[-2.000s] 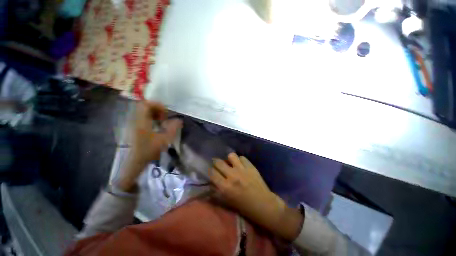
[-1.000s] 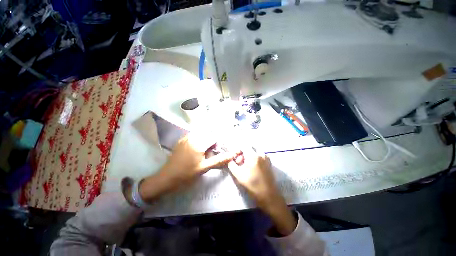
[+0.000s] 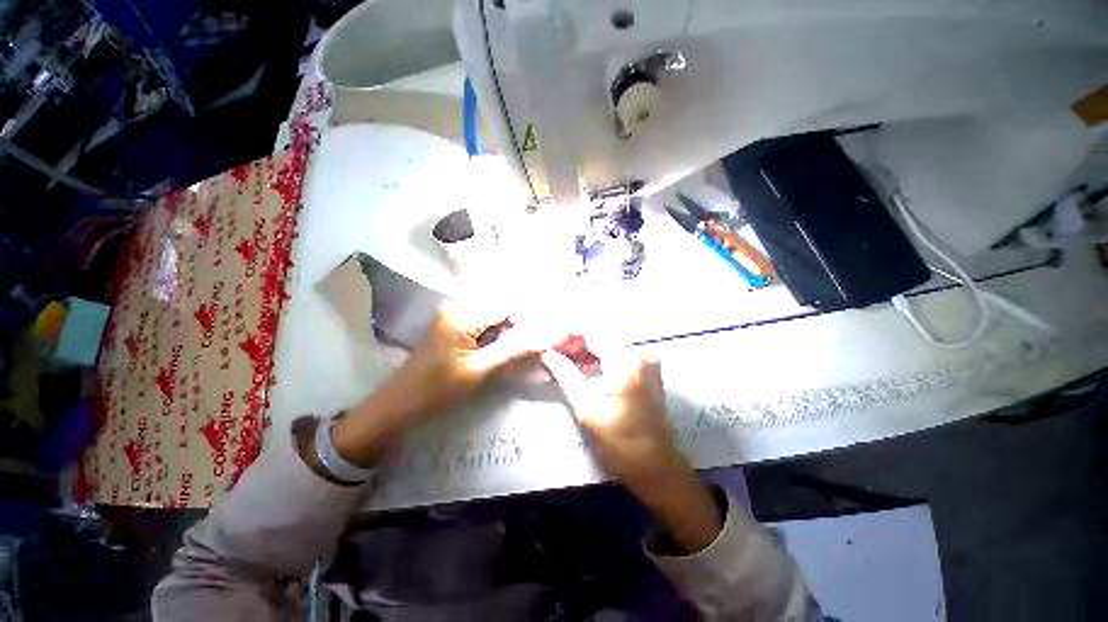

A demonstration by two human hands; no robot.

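A fabric strip, grey-brown with a paler side, lies on the white table left of the needle, its angled end pointing up and left. My left hand holds its near right part. My right hand is close to my left, its fingers pinching at the cloth's bleached right end in front of the presser foot. The lamp glare hides the cloth's edge between my hands. Both hands lie on the table in front of the sewing machine, and the cloth is not under the foot.
Blue and orange thread snips lie right of the needle beside a flat black rectangle and a looped white cable. A small round cloth piece stands left of the needle. Red-printed brown covering is at the left. Cloth lies below the table edge.
My hands have come up from the lap to the table with cloth. Over the last second they stay close together, and the view has shifted slightly nearer the machine.
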